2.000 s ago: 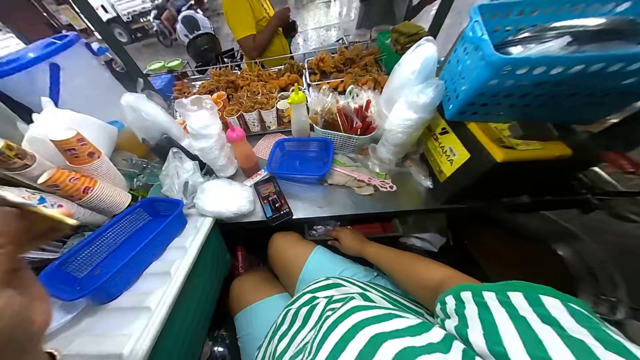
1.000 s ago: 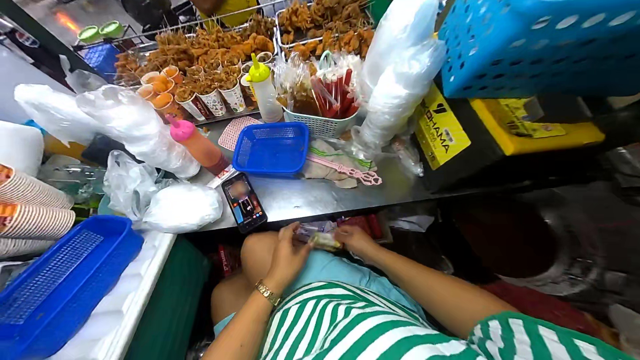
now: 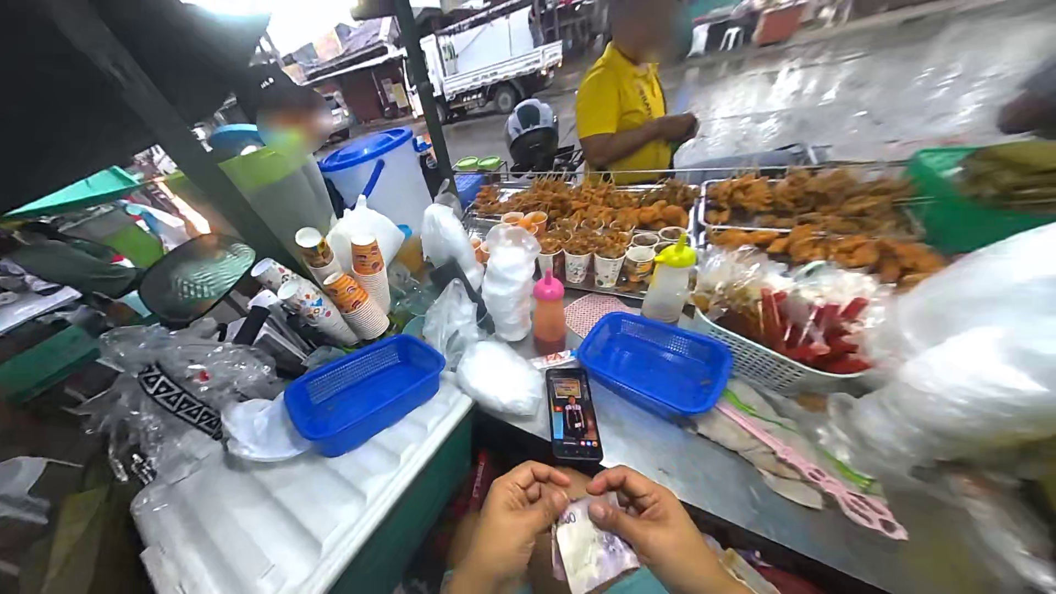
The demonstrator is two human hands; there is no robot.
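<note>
Both hands are together over the lap, just below the counter's edge. My right hand [image 3: 648,524] pinches the top of a pale purple banknote [image 3: 590,549] between thumb and fingers. My left hand [image 3: 520,516] is at the note's upper left corner, its thumb and forefinger close together; whether it grips the paper cannot be told. A smartphone [image 3: 574,417] with a lit screen lies on the metal counter [image 3: 652,462] just beyond the fingers. A blue plastic basket [image 3: 656,363] stands to the phone's right, and a white plastic bag bundle [image 3: 501,378] to its left.
Another blue basket [image 3: 363,396] rests on a white lid [image 3: 272,511] at left, near stacked paper cups [image 3: 356,305]. Sauce squeeze bottles [image 3: 549,318], trays of fried food [image 3: 817,198] and a white basket [image 3: 751,355] line the back. A pink tongs-like utensil [image 3: 825,478] lies right. A person in yellow [image 3: 619,107] stands beyond.
My hands have come up from lower in the lap to just in front of the phone, with the banknote now spread below them. The view has swung widely toward the street.
</note>
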